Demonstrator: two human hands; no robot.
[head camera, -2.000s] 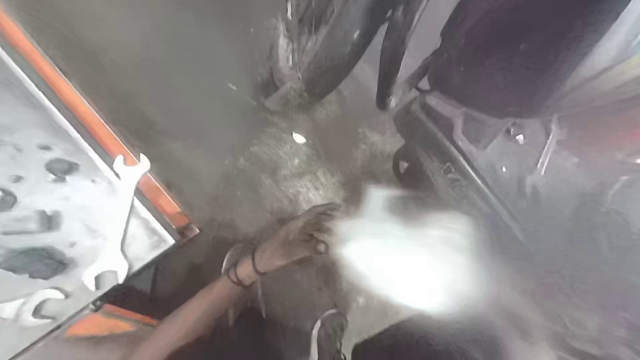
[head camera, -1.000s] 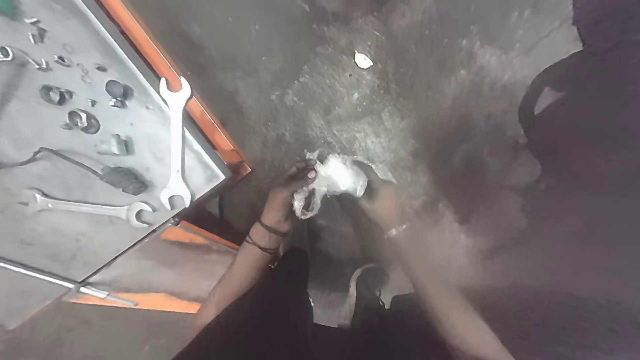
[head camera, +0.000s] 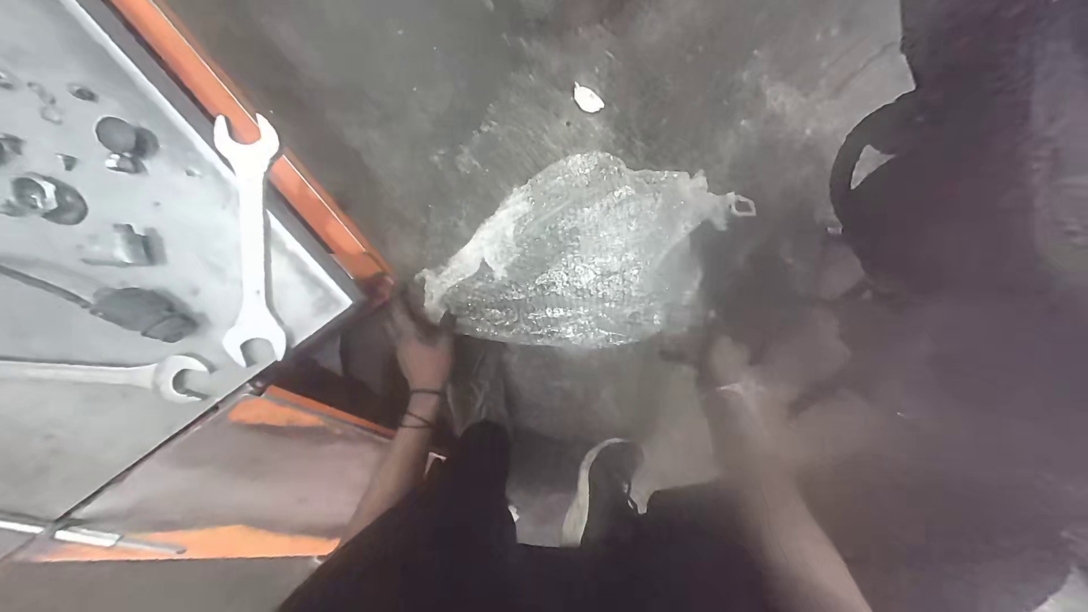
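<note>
A crinkled, translucent plastic sheet or bag is spread out above the floor, between my two hands. My left hand, with dark bands at its wrist, grips the sheet's lower left corner. My right hand is blurred and dim near the sheet's lower right edge; its fingers are hard to make out, so I cannot tell whether it holds the plastic.
On the left, a metal-topped, orange-edged workbench carries an open-ended wrench, a second wrench, nuts and other small metal parts. A small white scrap lies on the floor. A dark shape fills the right side. My shoe shows below.
The white plastic, bunched between both hands one second ago, is now spread wide. My hands have moved apart. The view has swung away from the machine seen two seconds ago.
</note>
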